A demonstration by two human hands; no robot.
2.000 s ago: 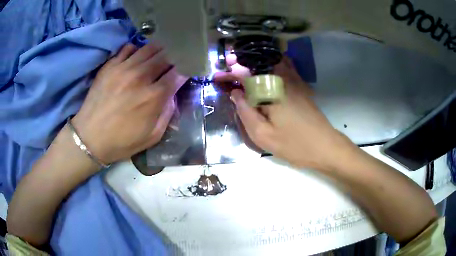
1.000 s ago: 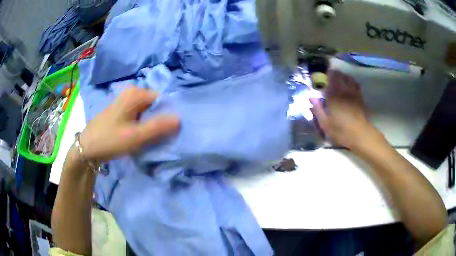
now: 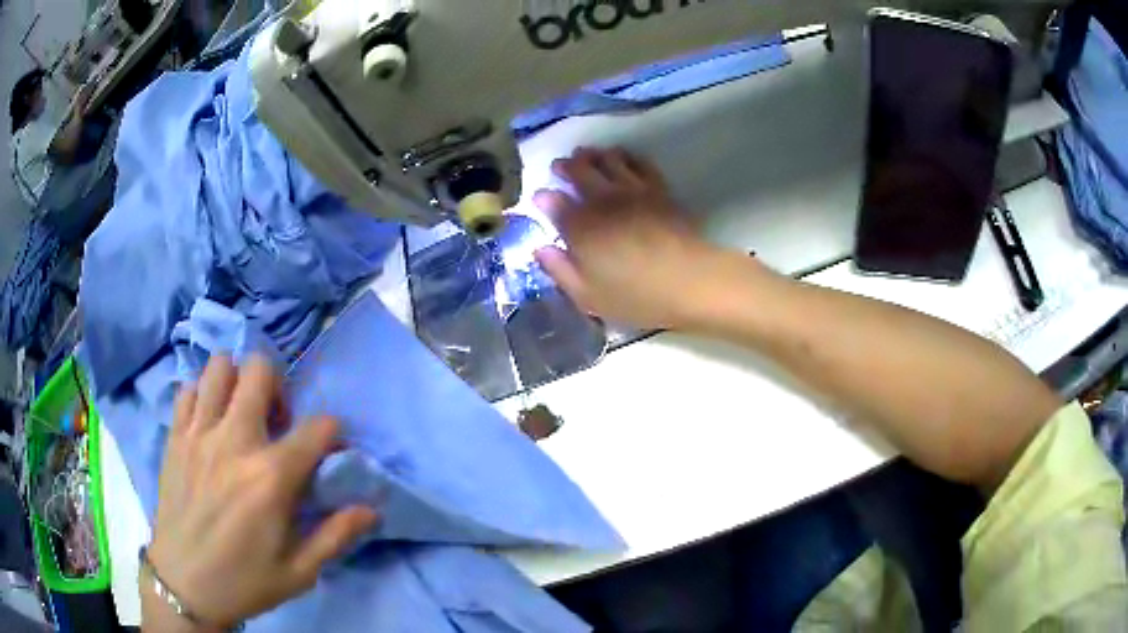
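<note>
Light-blue garment cloth [image 3: 210,210] lies gathered left of the machine and hangs over the table's front edge. A smoother pointed blue flap [image 3: 427,427] lies over the white tabletop. My left hand [image 3: 247,495] rests on the cloth with fingers and thumb apart; whether it pinches any cloth is not clear. My right hand [image 3: 619,241] lies on the machine bed just right of the lit needle area, fingers apart, with no cloth seen in it. The metal plates [image 3: 464,322] are uncovered. The needle is lost in glare.
The sewing machine head [image 3: 359,111] stands above the plates. A narrow blue piece [image 3: 705,77] lies behind it. A dark phone [image 3: 931,148] and a thin black tool [image 3: 1016,256] lie at right. A green basket [image 3: 94,495] is at far left. A person is at the far upper left.
The garment has moved left, off the needle area, baring the plates. My left hand has moved lower over the cloth. The view has shifted, showing more of the phone and tool.
</note>
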